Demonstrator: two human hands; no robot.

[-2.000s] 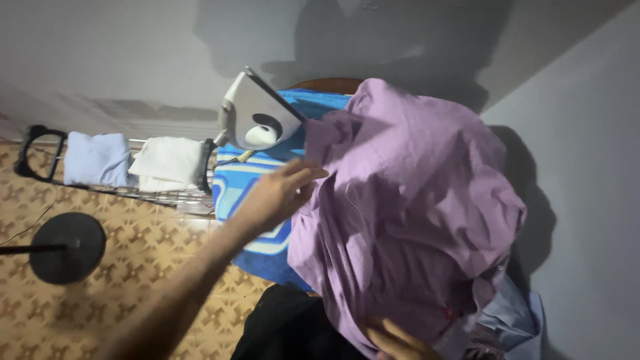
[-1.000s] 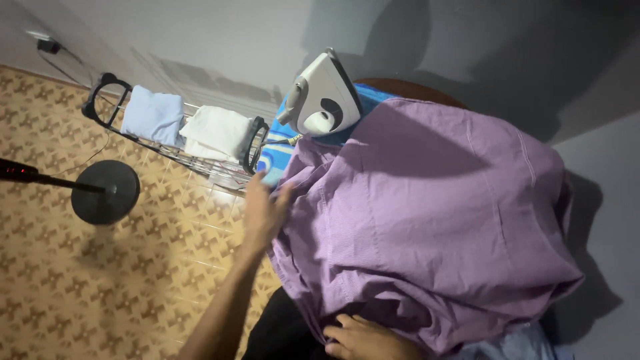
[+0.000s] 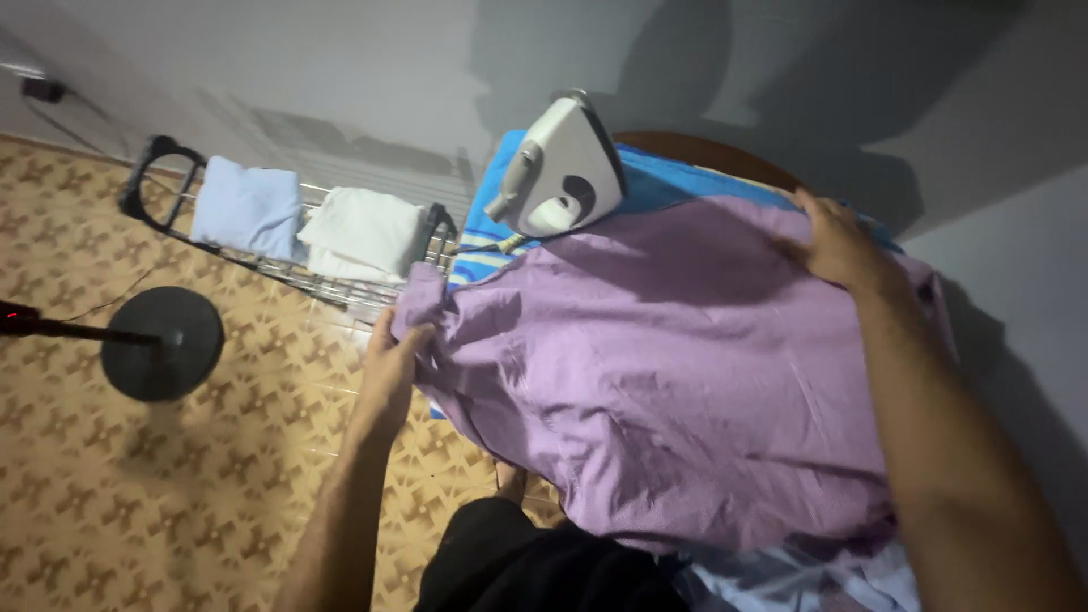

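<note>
A purple cloth garment (image 3: 680, 365) lies spread over a blue patterned towel (image 3: 671, 178) on a surface with a rounded brown edge. My left hand (image 3: 395, 357) pinches the garment's left edge between thumb and fingers. Near the garment's far right edge is my right hand (image 3: 824, 242), its fingers spread on or just over the cloth; whether it grips any is unclear. A white electric iron (image 3: 569, 178) stands on its heel on the towel, behind the garment's left part.
Left of the towel, a metal rack (image 3: 340, 293) carries a folded light blue cloth (image 3: 248, 208) and a folded white cloth (image 3: 365, 231). A round black stand base (image 3: 163, 342) is on the patterned floor. More light-coloured cloth (image 3: 790, 578) lies below the garment. Walls stand behind and at right.
My right hand has moved from the garment's near edge to its far right edge. The garment, bunched two seconds ago, is spread flatter. My left hand stays at its left side.
</note>
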